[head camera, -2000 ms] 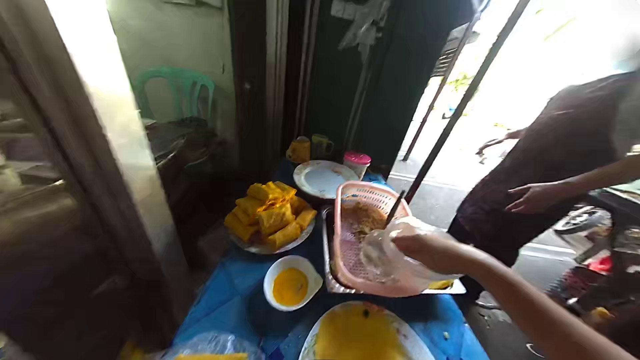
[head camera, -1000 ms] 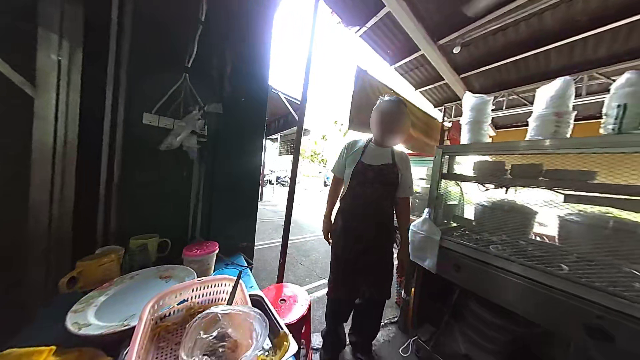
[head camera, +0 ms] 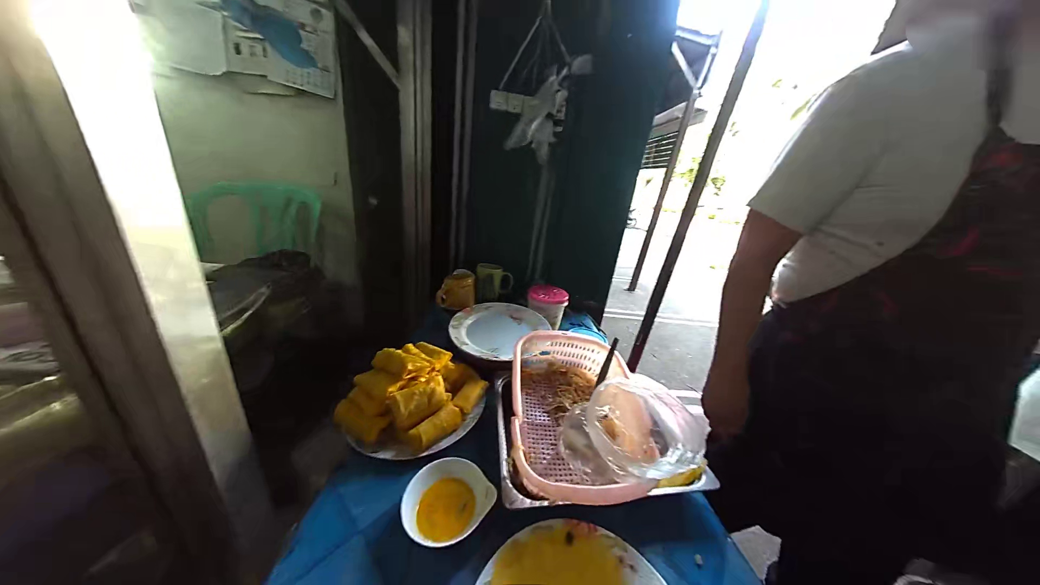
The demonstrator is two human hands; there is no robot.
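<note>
Neither of my hands shows in the head view. On the blue-covered table (head camera: 349, 520), a pink plastic basket (head camera: 540, 479) rests over a metal tray (head camera: 510, 491), with brown shredded filling (head camera: 565, 388) and a dark utensil handle (head camera: 606, 362) in it. A clear plastic bag (head camera: 678, 435) lies over the basket's right side. Yellow wrapped rolls (head camera: 418, 398) are piled on a plate (head camera: 479, 414) to the left. In front stand a white bowl (head camera: 411, 508) of yellow liquid and a flowered plate (head camera: 638, 561) holding something yellow.
A person in a dark apron (head camera: 918, 349) stands close at the table's right. Behind the basket are an empty plate (head camera: 496, 329), two mugs (head camera: 491, 283) and a pink-lidded container (head camera: 548, 305). A metal post (head camera: 138, 244) rises at left; a green chair (head camera: 256, 211) is beyond it.
The hand seen at the clear bag two seconds ago is out of view. The view swung right toward the aproned person, then back to the table; that person now stands nearer.
</note>
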